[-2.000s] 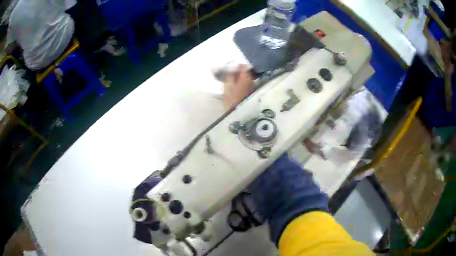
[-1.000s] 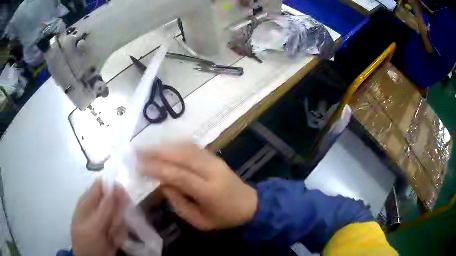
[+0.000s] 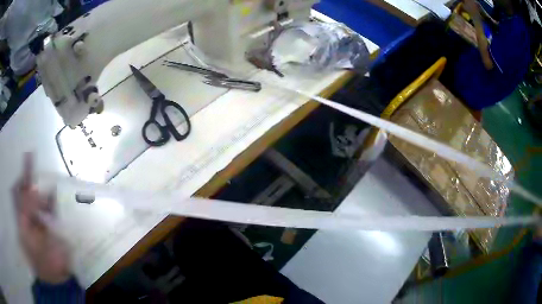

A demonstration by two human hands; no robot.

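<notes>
A long white tape (image 3: 267,216) is stretched across the view from my left hand (image 3: 41,228) to the right edge. My left hand is blurred, low at the left over the table, and holds the tape's left end. A second stretch of white tape (image 3: 410,136) slants from near the machine down to the right edge. My right hand is cut off by the right edge; only a dark blue sleeve (image 3: 533,264) and a sliver beside the tape show. Black-handled shears (image 3: 159,113) and metal tweezers (image 3: 229,81) lie on the machine bed.
The off-white sewing machine (image 3: 125,35) stands behind the shears, its needle area lit. A crinkled clear bag (image 3: 321,47) lies right of it. Beyond the table's wooden edge (image 3: 279,129) are a yellow rail (image 3: 416,88), brown cardboard (image 3: 454,148) and a pale panel (image 3: 362,237).
My hands were together over the bunched white tape; they have moved far apart, left and right, and the tape is drawn out long. The view has shifted slightly right.
</notes>
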